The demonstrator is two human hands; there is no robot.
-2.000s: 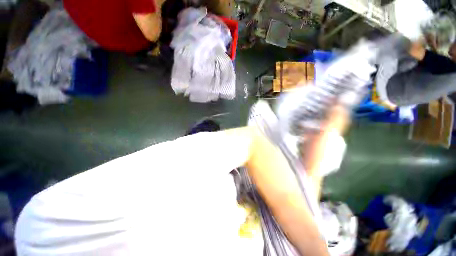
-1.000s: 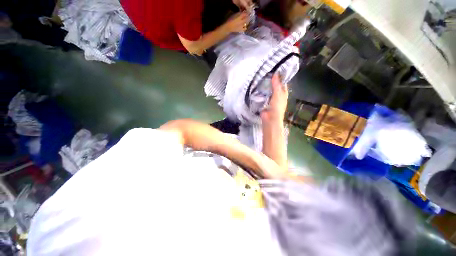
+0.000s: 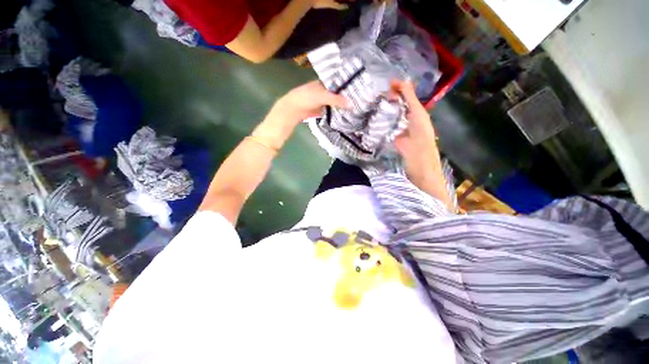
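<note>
A striped garment piece [image 3: 356, 92] with black trim is bunched between my two hands, in front of my chest. My left hand [image 3: 313, 99] grips its left side, with the fingers partly hidden by the cloth. My right hand [image 3: 409, 114] grips its right side, thumb near the top. More striped cloth [image 3: 526, 266] lies over my right forearm and hangs wide to the right, with a black strip at its far edge. Whether it is joined to the bunched part cannot be told.
A person in a red top [image 3: 213, 21] is just ahead. A red bin [image 3: 450, 75] with pale cloth stands beyond my hands. Striped bundles [image 3: 153, 163] and blue bins [image 3: 114, 117] are at the left. A white table [image 3: 526, 21] is at the upper right, a wooden piece [image 3: 484, 199] below it.
My left hand has come up onto the garment beside my right hand. The black-trimmed part is now bunched between both, and the cloth on the right is spread wider. The view has turned.
</note>
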